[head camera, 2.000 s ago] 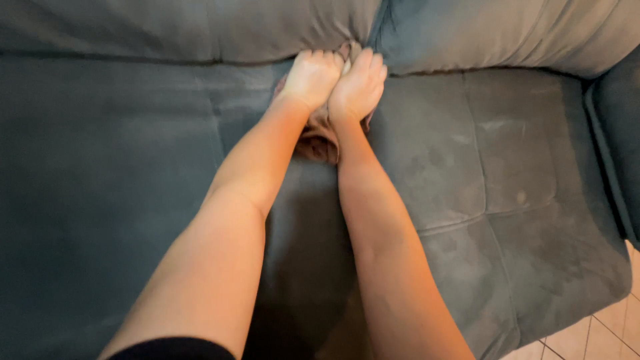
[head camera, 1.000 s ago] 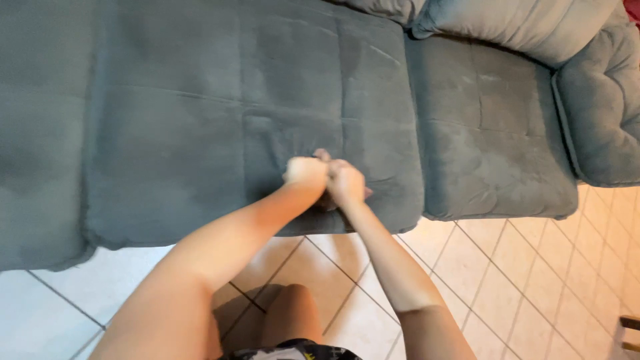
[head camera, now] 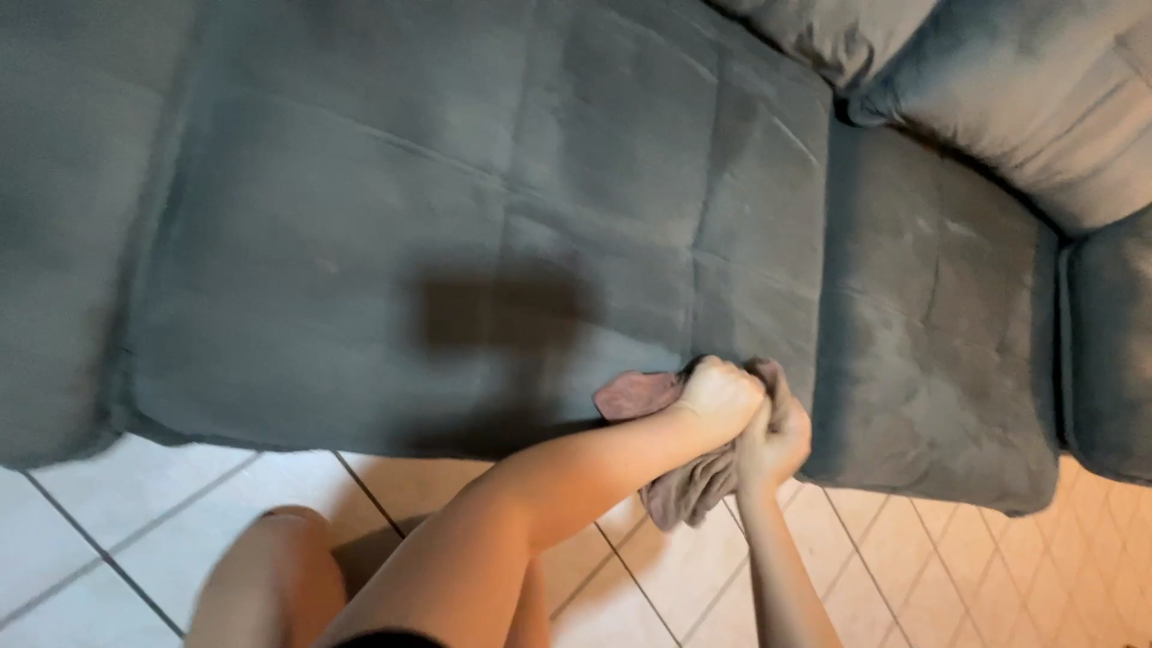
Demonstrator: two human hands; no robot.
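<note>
A crumpled pinkish-brown cloth [head camera: 697, 490] is bunched between my two hands at the front edge of the grey sofa seat cushion [head camera: 432, 225]. My left hand [head camera: 722, 400] is closed around it, with one flap sticking out to the left over the cushion. Right beside it, my right hand [head camera: 776, 441] grips the cloth too, and folds hang down below the hands over the floor. The fingertips of both hands are mostly hidden in the cloth.
Another seat cushion [head camera: 936, 324] adjoins on the right, with a back cushion [head camera: 1035, 108] behind it and an armrest [head camera: 1111, 351] at the far right. Below lies a tiled floor [head camera: 972, 576]. My bare legs are at the lower left. A dark shadow falls on the seat.
Two seconds ago my hands pressed the cloth near the back cushions; now they are at the seat's front edge. More of the cloth shows than one second ago. The view has shifted.
</note>
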